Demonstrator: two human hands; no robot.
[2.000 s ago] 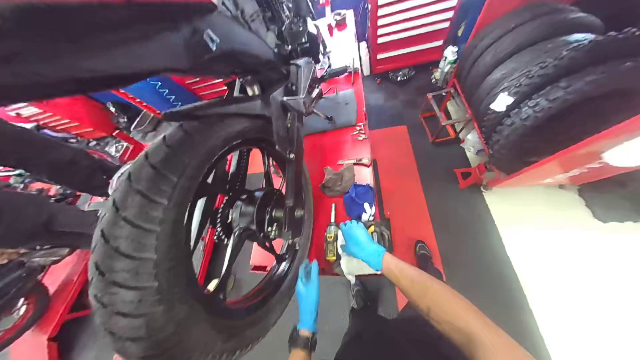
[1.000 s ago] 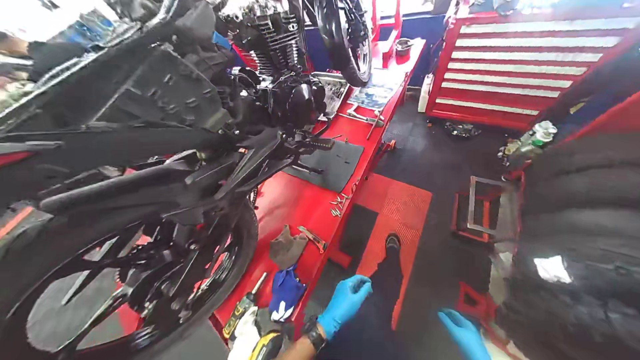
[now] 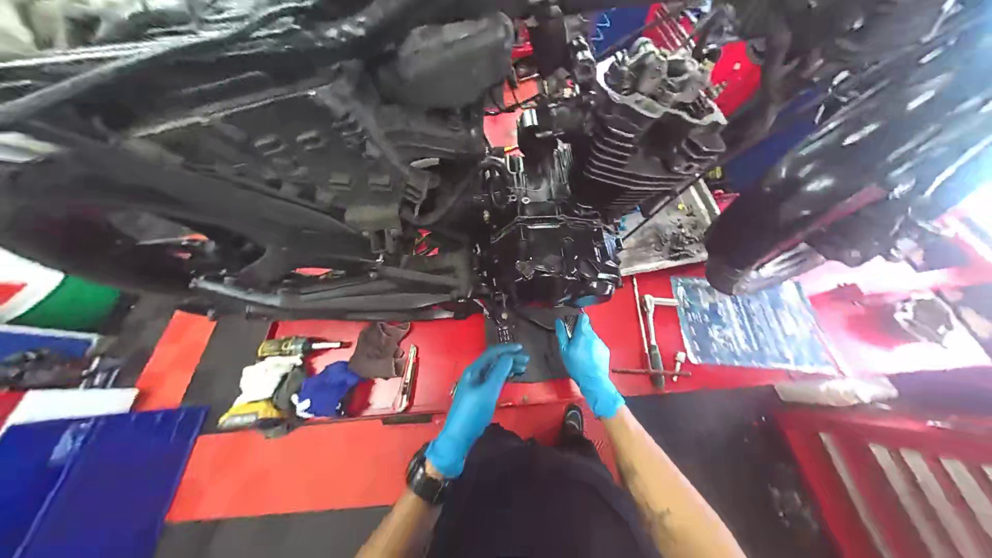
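A motorcycle engine (image 3: 554, 252) with a finned cylinder (image 3: 639, 155) stands in front of me in the frame. My left hand (image 3: 480, 391), in a blue glove with a black watch at the wrist, is beside the ribbed foot peg (image 3: 504, 333); whether its fingers touch anything is unclear. My right hand (image 3: 585, 356), gloved too, is raised at the underside of the engine, its fingertips around a small dark ribbed part (image 3: 571, 324). That part's attachment is hidden. Under both hands lies a dark mat (image 3: 542, 364) on the red lift platform (image 3: 449, 356).
On the platform, left: a yellow-labelled bottle (image 3: 283, 346), white cloth (image 3: 267, 377), blue cloth (image 3: 329, 389), brown rag (image 3: 380, 349) and a metal tool (image 3: 408, 378). Right: a ratchet wrench (image 3: 652, 333), T-handle tool (image 3: 659, 373) and blue-white sheet (image 3: 748, 322). A red tool cabinet (image 3: 821, 473) is lower right.
The view has moved from the rear wheel to the engine. My hands, apart and away from the engine one second ago, are now up at its lower side.
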